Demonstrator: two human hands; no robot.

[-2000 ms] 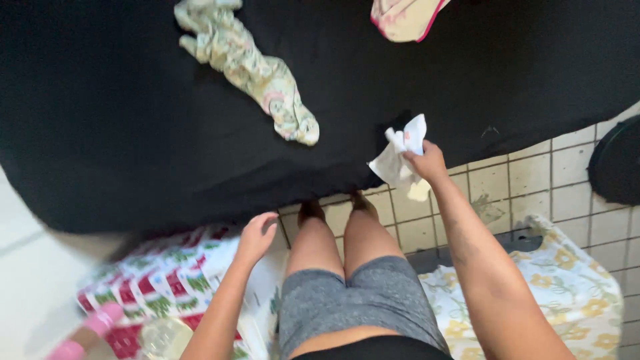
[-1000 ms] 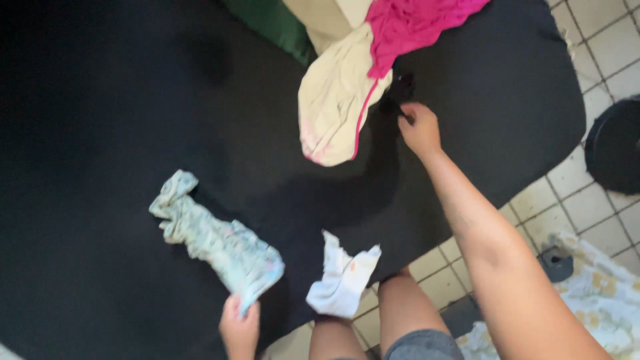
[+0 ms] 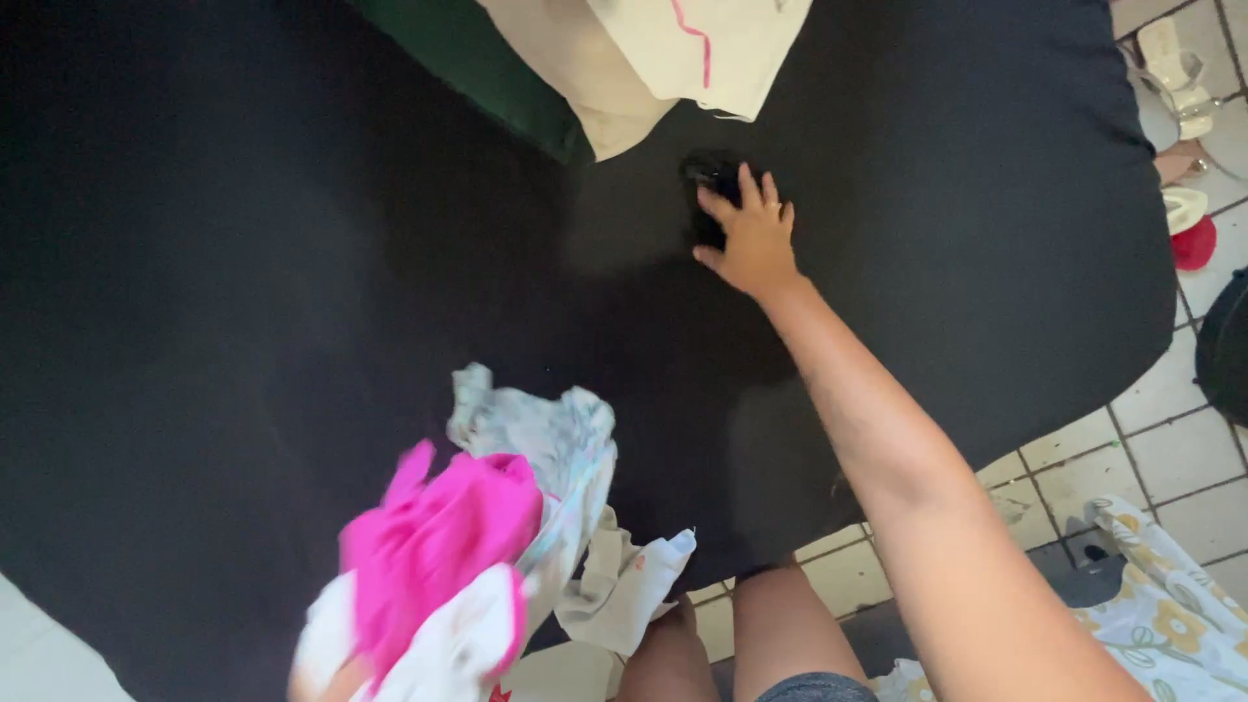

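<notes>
My right hand [image 3: 756, 234] reaches over the black sheet [image 3: 877, 117] with its fingers spread, touching a small crumpled black cloth [image 3: 712, 180]. At the lower left, my left hand [image 3: 341, 681] is mostly hidden behind a bunched pink and white garment [image 3: 444, 546] that it grips; the pink part is blurred. Beside that garment lies a pale blue patterned cloth [image 3: 546, 434]. A small white cloth [image 3: 629, 590] rests at the near edge of the sheet, close to my legs.
A cream cloth with a pink line [image 3: 707, 49] and a dark green cloth [image 3: 487, 88] lie at the top. White floor tiles [image 3: 1185, 448] show at the right, with sandals [image 3: 1175, 78], a round black object [image 3: 1227, 341] and a yellow-flowered cloth [image 3: 1175, 619].
The pink and white garment, earlier at the top of the sheet, is now in my left hand at the lower left. My right hand's fingers have spread over the black cloth.
</notes>
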